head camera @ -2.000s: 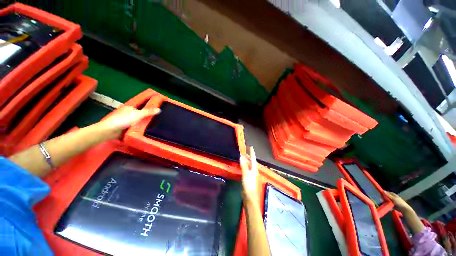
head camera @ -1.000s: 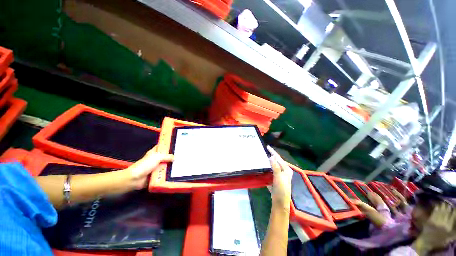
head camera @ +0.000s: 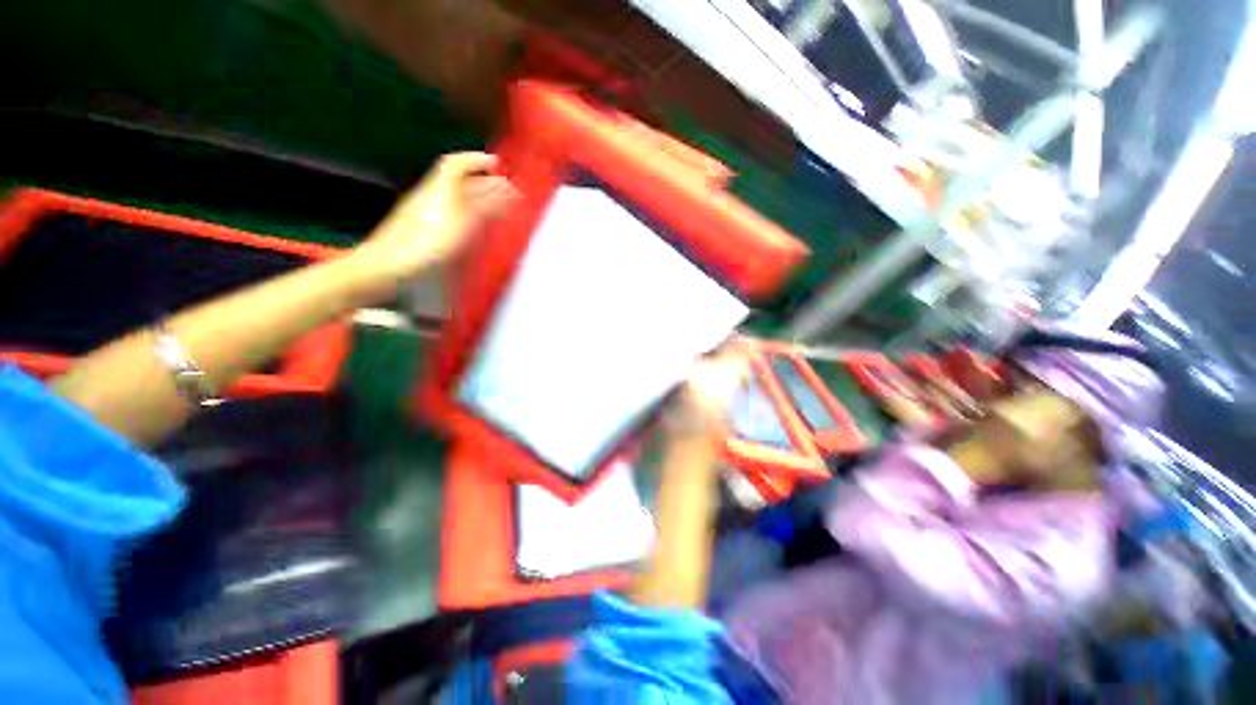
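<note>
The tablet (head camera: 599,324) has a white lit screen and sits tilted in an orange foam tray (head camera: 647,172), raised above the bench. My left hand (head camera: 462,207) grips the tray's left side near its upper corner. My right hand (head camera: 709,393) is at the tablet's lower right edge, blurred; its fingers are partly hidden, and I cannot tell how firmly they hold. A second lit tablet (head camera: 585,523) lies below in another orange tray (head camera: 475,530). The view is blurred by motion.
A larger dark tablet (head camera: 234,530) lies at the lower left, with another dark tablet (head camera: 131,289) in an orange tray behind it. A row of trayed tablets (head camera: 771,413) runs to the right. A coworker in pink (head camera: 964,523) sits close at the right.
The held tray and lit tablet have tilted steeply and risen. My left hand has moved up with them. The view has swung right, bringing the coworker in pink closer to the middle.
</note>
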